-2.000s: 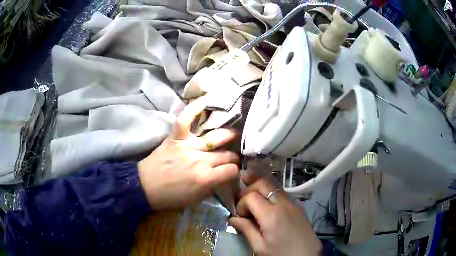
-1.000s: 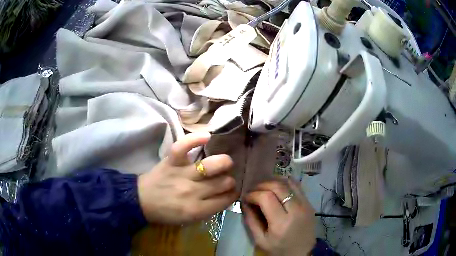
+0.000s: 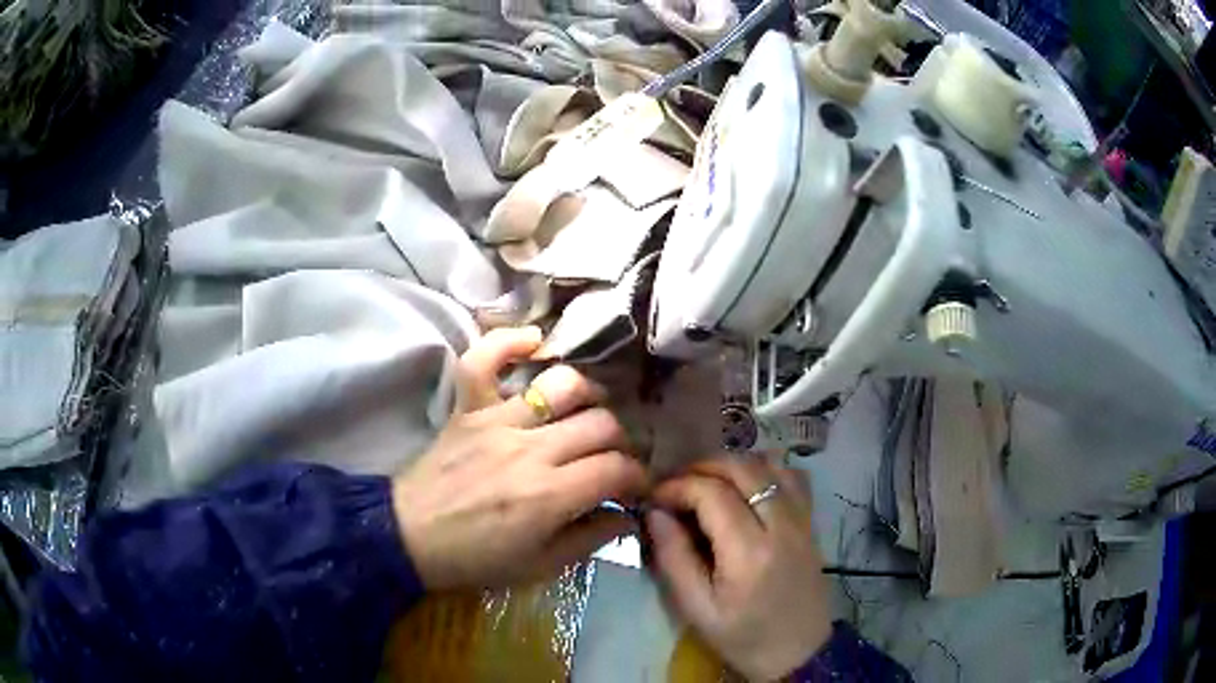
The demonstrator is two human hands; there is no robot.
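The beige strip (image 3: 683, 407) lies under the front of the white sewing machine head (image 3: 747, 200). My left hand (image 3: 527, 487), with a yellow ring, pinches the strip's near left edge. My right hand (image 3: 740, 547), with a silver ring, pinches the strip's near end beside it. The two hands nearly touch. The light grey panel (image 3: 307, 360) spreads left of my left hand. The needle and presser foot are hidden under the machine head.
A folded grey stack (image 3: 47, 347) lies at far left. Rumpled beige pieces (image 3: 574, 220) with a pale label sit behind my left hand. Spare strips (image 3: 954, 494) lie under the machine arm at right. Olive bundles (image 3: 80, 60) are at upper left.
My hands first came back toward me, uncovering the strip. Since then my left fingers have closed in beside my right hand at the strip's near end.
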